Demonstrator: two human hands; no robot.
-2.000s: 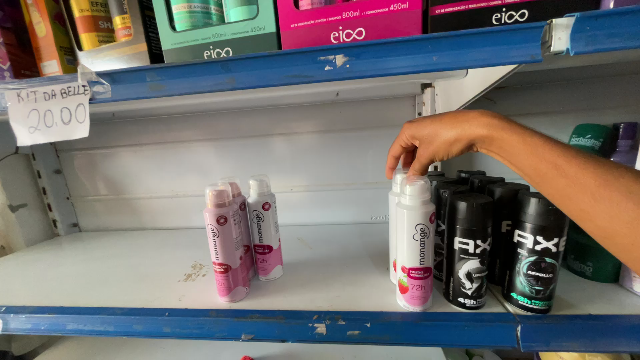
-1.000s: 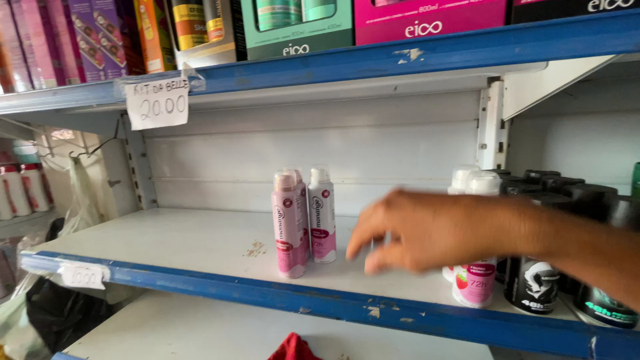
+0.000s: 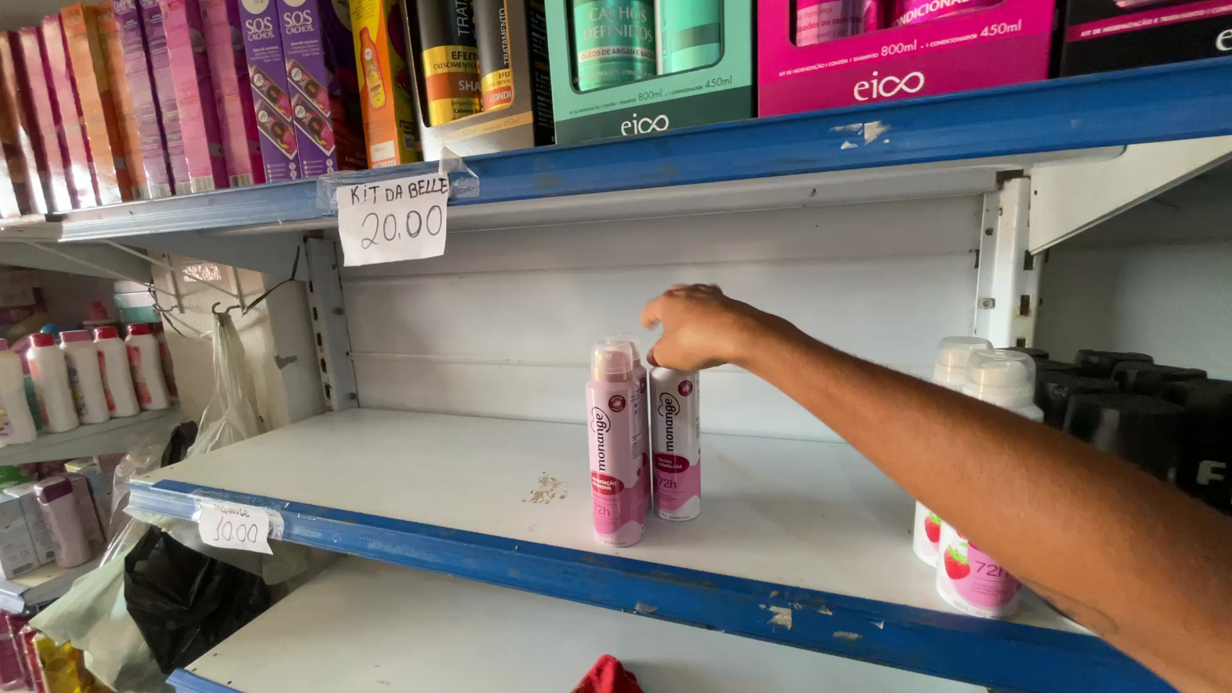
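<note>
My right hand (image 3: 703,327) reaches in from the right, at the cap end of a white and pink Monange spray can (image 3: 677,448). Its fingers curl over the top, and whether they grip it cannot be told. Just left of this can stands a pink Monange spray can (image 3: 614,452), upright, with another pink can partly hidden behind it. Under my forearm, further right, stand white Monange cans with clear caps (image 3: 1001,380) and a strawberry print. My left hand is out of the picture.
Black Axe cans (image 3: 1121,419) stand in rows at the right. The blue shelf edge (image 3: 539,541) runs along the front, and boxed hair products (image 3: 654,58) fill the shelf above. A metal upright (image 3: 1006,260) rises at the back right. Plastic bags (image 3: 192,587) hang at the left.
My right hand has moved left, from the white strawberry-print can beside the black cans to the white and pink can. The view has shifted left.
</note>
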